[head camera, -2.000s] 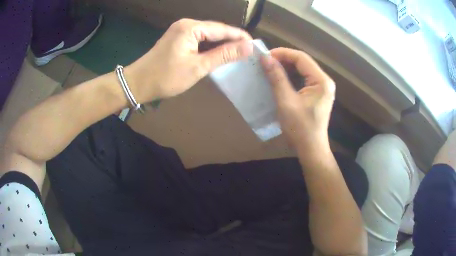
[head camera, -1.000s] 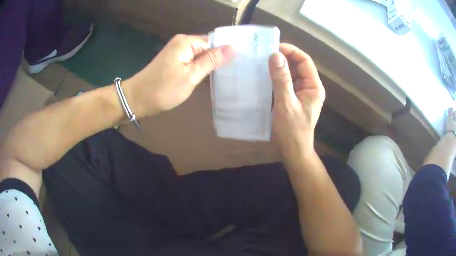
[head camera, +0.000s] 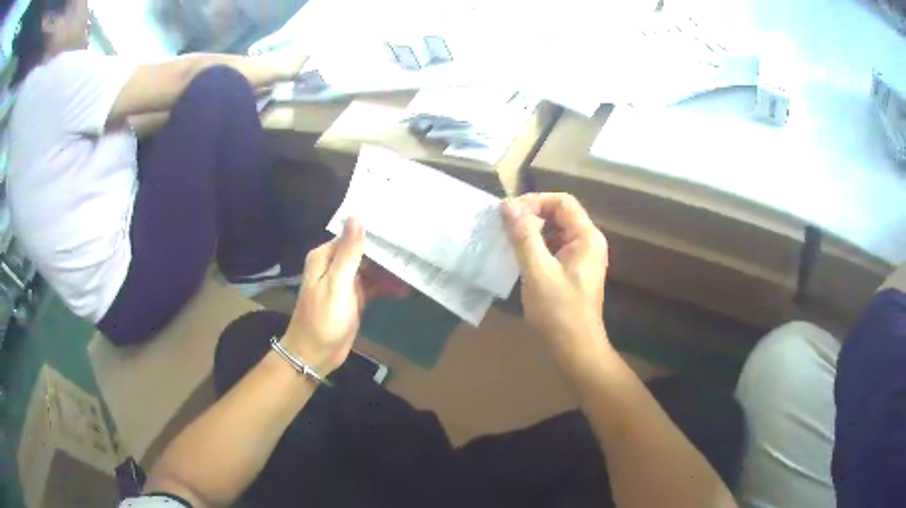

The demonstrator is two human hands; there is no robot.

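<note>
A white printed instruction leaflet (head camera: 427, 223) is held in the air above my lap. It is partly folded, with layers spread apart along its lower edge, and it tilts down to the right. My left hand (head camera: 333, 293) holds its left end, thumb on top and fingers behind. My right hand (head camera: 561, 263) pinches its upper right corner between thumb and fingers. The fingers behind the paper are partly hidden.
Brown cartons (head camera: 676, 213) topped with white sheets (head camera: 685, 149) stand ahead. A small product box (head camera: 772, 91) and several papers lie on top. A person (head camera: 75, 169) sits at the left; another's knee (head camera: 790, 417) is at the right. A smartphone (head camera: 372, 367) lies by my left knee.
The view has lifted, showing more of the work surface and the person at the left. The leaflet, upright and narrow before, is now tilted with its layers opened out. Both hands still hold it.
</note>
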